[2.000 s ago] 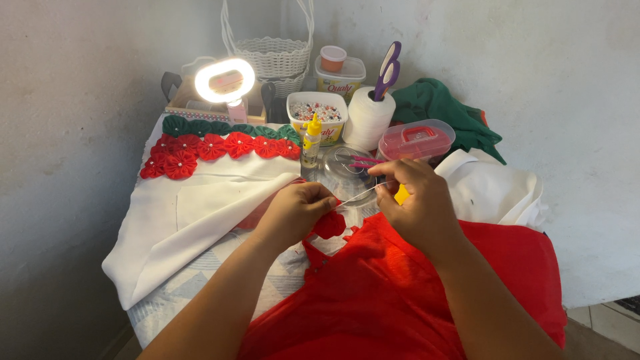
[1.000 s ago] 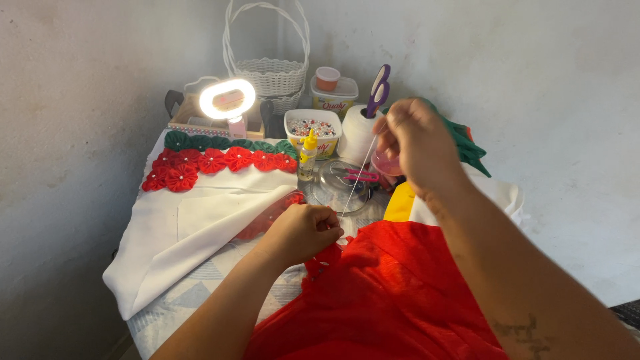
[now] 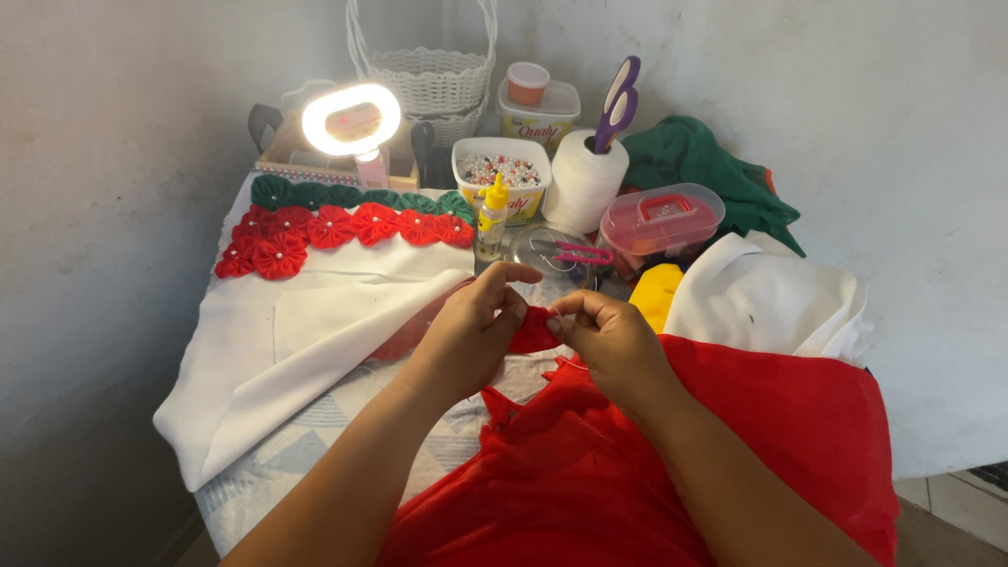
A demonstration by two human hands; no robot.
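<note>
Between my two hands is a small piece of red fabric (image 3: 533, 331). My left hand (image 3: 480, 327) pinches its left side, and my right hand (image 3: 606, 339) grips its right edge, where a bit of white thread shows at the fingertips. Whether a needle is there cannot be told. A large red cloth (image 3: 583, 465) spreads below my hands and under my right forearm. To the left lies white fabric (image 3: 315, 315) bearing rows of red fabric rosettes (image 3: 375, 224) and green rosettes (image 3: 323, 195) with pearl-like centers. Pink thread snips (image 3: 583, 253) rest on a clear round lid just beyond my hands.
Behind stand a lit lamp (image 3: 305, 122), a white wicker basket (image 3: 429, 79), a tub of beads (image 3: 504, 193), a yellow-capped bottle (image 3: 492, 220) and a thread cone (image 3: 587, 181) holding purple-handled scissors (image 3: 616, 114). A pink lidded box (image 3: 661, 224), green cloth (image 3: 693, 169) and white cloth (image 3: 764, 299) lie right.
My right hand, raised with a thread drawn taut a second ago, has come down beside my left hand. The small red piece is now lifted between both hands.
</note>
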